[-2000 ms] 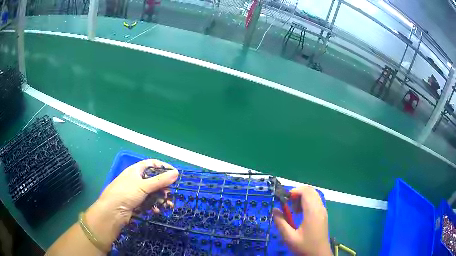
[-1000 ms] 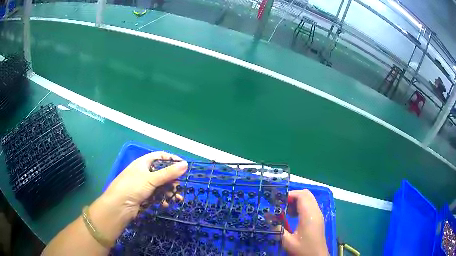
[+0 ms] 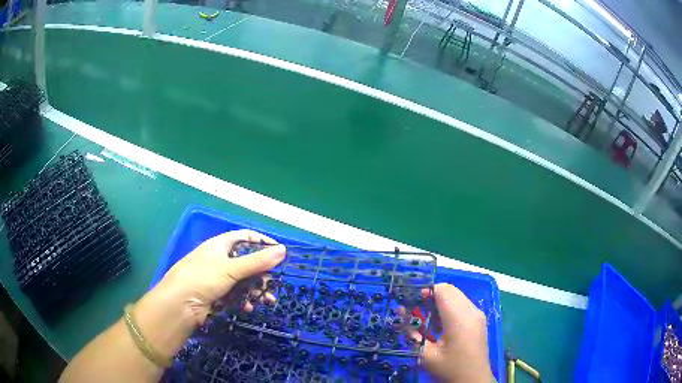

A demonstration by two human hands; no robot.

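Observation:
My left hand (image 3: 224, 273) grips the left end of a black sprue frame (image 3: 355, 262), thumb on top. The frame is a see-through grid held over a blue tray (image 3: 478, 288). My right hand (image 3: 458, 329) is at the frame's right edge, closed around red-handled side cutters (image 3: 420, 322); only a bit of red shows behind the frame, and the jaws cannot be made out. Many small black moulded parts (image 3: 217, 363) lie in the tray below.
A stack of black sprue frames (image 3: 63, 232) stands at the left, with a second black stack (image 3: 16, 120) beyond. At the right are a tilted blue bin (image 3: 617, 329), another bin with reddish parts (image 3: 673, 344), and a yellow-handled tool (image 3: 523, 369).
Since two seconds ago, the cutters' dark jaws have left the frame's upper right corner. My right hand has moved lower along the right edge. My left hand keeps its hold.

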